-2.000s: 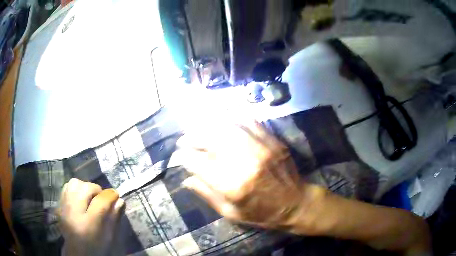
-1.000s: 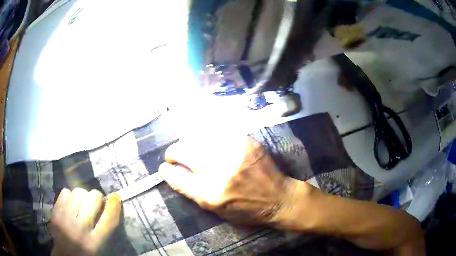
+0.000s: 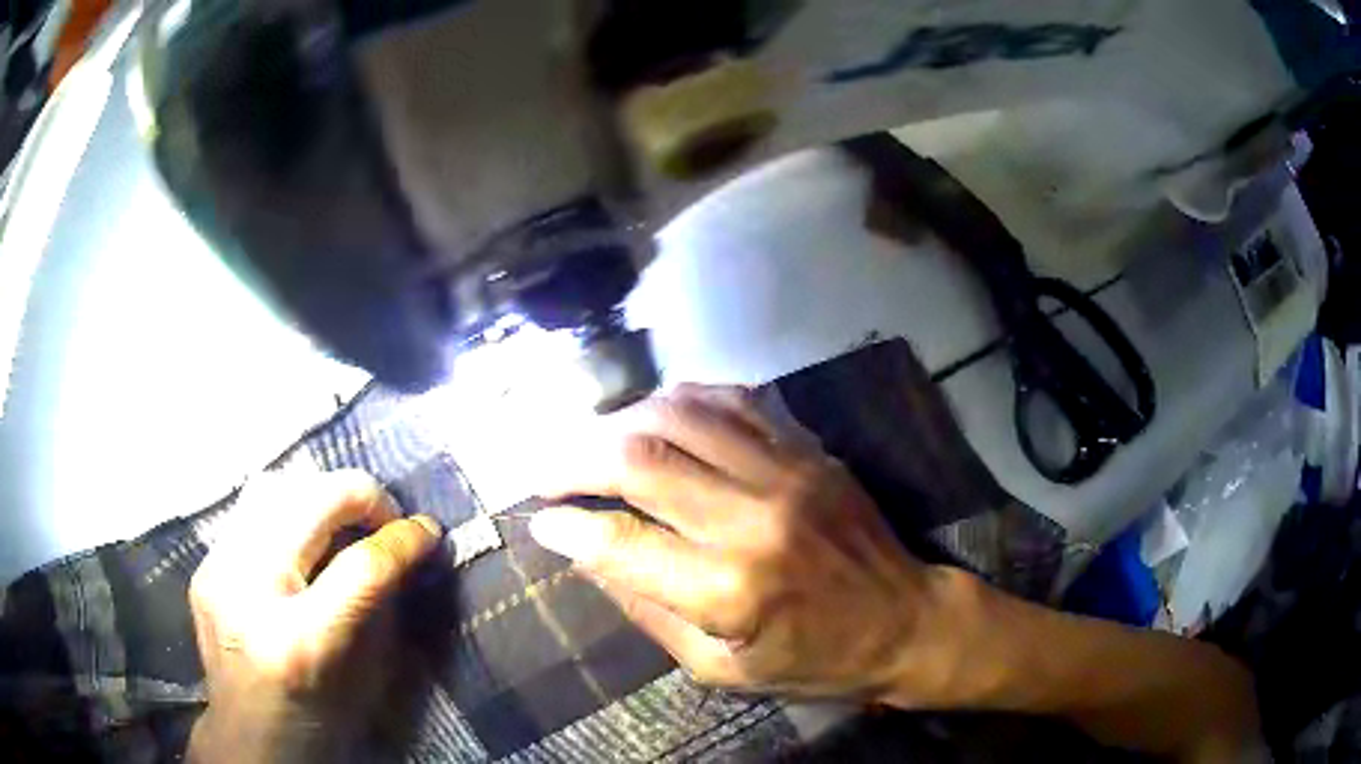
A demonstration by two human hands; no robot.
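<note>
A plaid fabric panel (image 3: 582, 642) in dark, grey and white checks lies flat under the sewing machine head (image 3: 493, 135). A small light folded strip (image 3: 475, 540) lies on it between my hands, just in front of the needle area. My left hand (image 3: 306, 582) has thumb and forefinger closed together at the strip's left end. My right hand (image 3: 746, 545) rests on the cloth, fingers bent, thumb tip beside the strip's right side; whether it grips anything is unclear. The presser foot and needle are lost in lamp glare and behind the head.
Black-handled shears (image 3: 1078, 381) lie on the white machine bed (image 3: 776, 284), right of the needle. A yellowish-brown knob (image 3: 702, 120) sits on the head. A label (image 3: 1269, 276) is at the right. Clear plastic and white scraps (image 3: 1231, 500) lie by a blue bin (image 3: 1117, 582) at the right edge.
The view has shifted, and the machine head appears larger and farther left. My left hand has come closer to my right hand and the needle area. Less of the light strip shows between them.
</note>
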